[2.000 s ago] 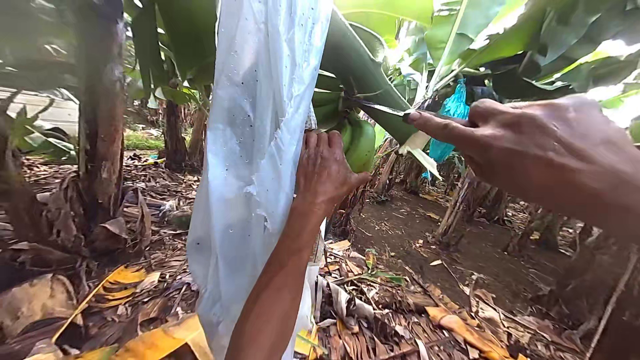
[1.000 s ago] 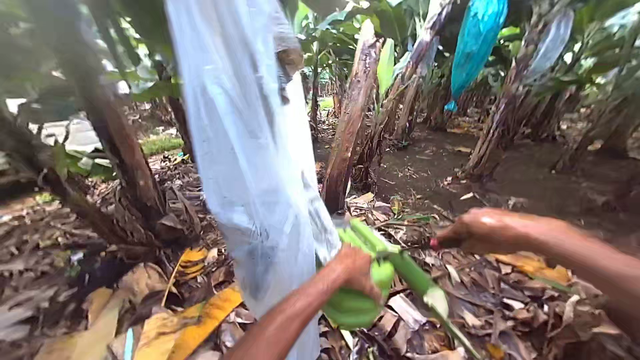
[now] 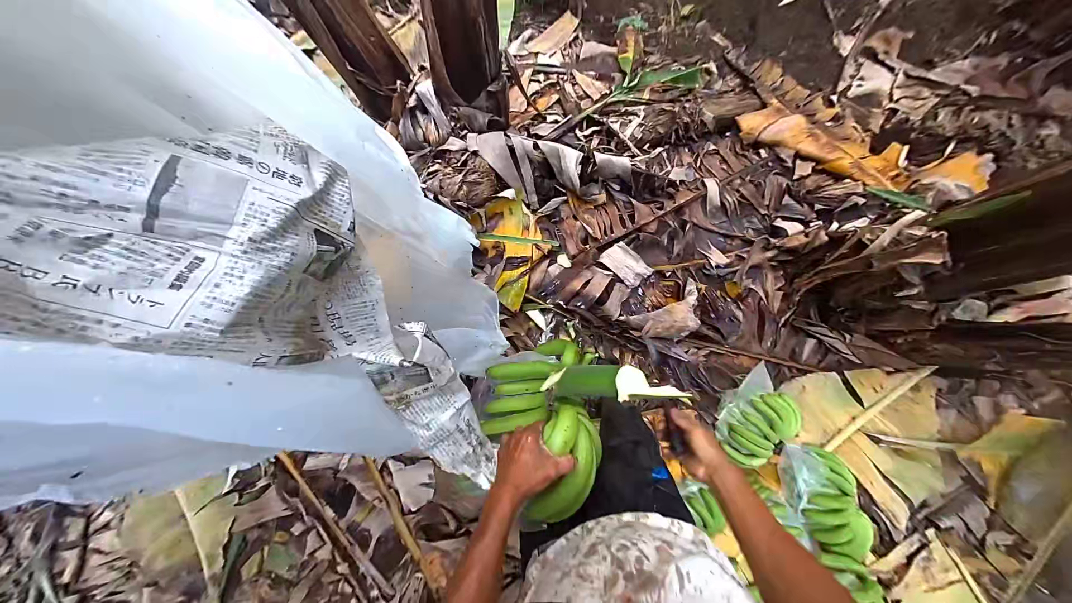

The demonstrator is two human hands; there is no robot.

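My left hand [image 3: 529, 462] grips green bananas [image 3: 563, 494] on a short bunch. The bunch's cut green stalk [image 3: 596, 381] points right, with a pale cut end. Beside it, my right hand [image 3: 693, 444] is closed around a small dark handle, seen only in part; its blade cannot be made out. Left of the bunch hangs a whitish plastic bag [image 3: 419, 226] with printed newspaper [image 3: 276, 276] inside it, its lower end next to the bananas.
Several hands of green bananas [image 3: 837, 511], some in clear plastic, lie on the ground at my right. Dry banana leaves [image 3: 670, 276] cover the ground. Banana trunks stand at the top [image 3: 465, 50] and along the right edge [image 3: 988, 251].
The view has tilted steeply down. Two seconds ago the bananas were high beside the bag under a thick green stalk; now they are held low near my body, with a cut stalk end.
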